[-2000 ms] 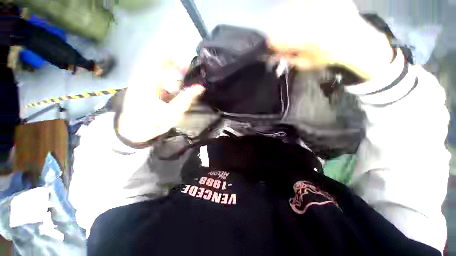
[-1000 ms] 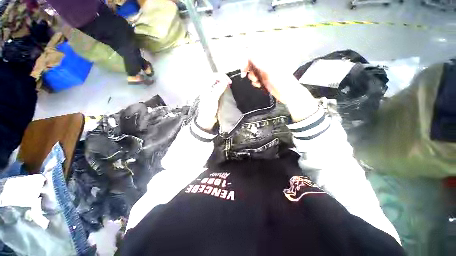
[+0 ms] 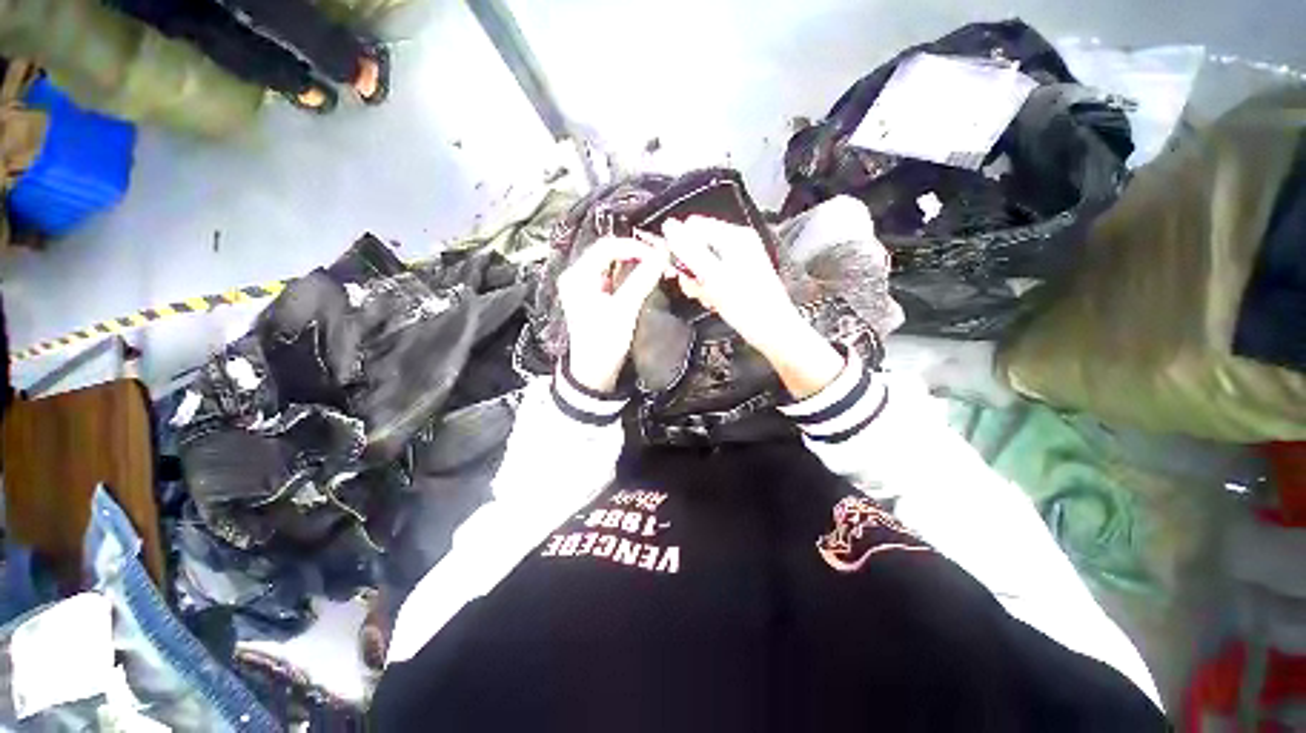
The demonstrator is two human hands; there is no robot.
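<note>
A dark washed denim garment (image 3: 702,375) with pale stitching lies bunched on my lap. My left hand (image 3: 613,297) and my right hand (image 3: 728,277) meet over its upper part, with their fingertips close together at the cloth. A black flap with a pale stitch line (image 3: 721,202) stands up just beyond my right fingers. My fingers are bright and overexposed, so I cannot tell whether a thread or snips are between them.
A pile of dark denim (image 3: 375,344) lies at left. A black plastic bag (image 3: 1074,151) with a paper sheet (image 3: 941,108) is at upper right, woven sacks (image 3: 1146,308) at right, green cloth (image 3: 1053,487) below them. A person's feet (image 3: 351,79) show at upper left.
My hands have lowered slightly and come together at the fingertips. The black piece, spread between them a second ago, is now partly folded over the garment. The person at upper left has shifted in view.
</note>
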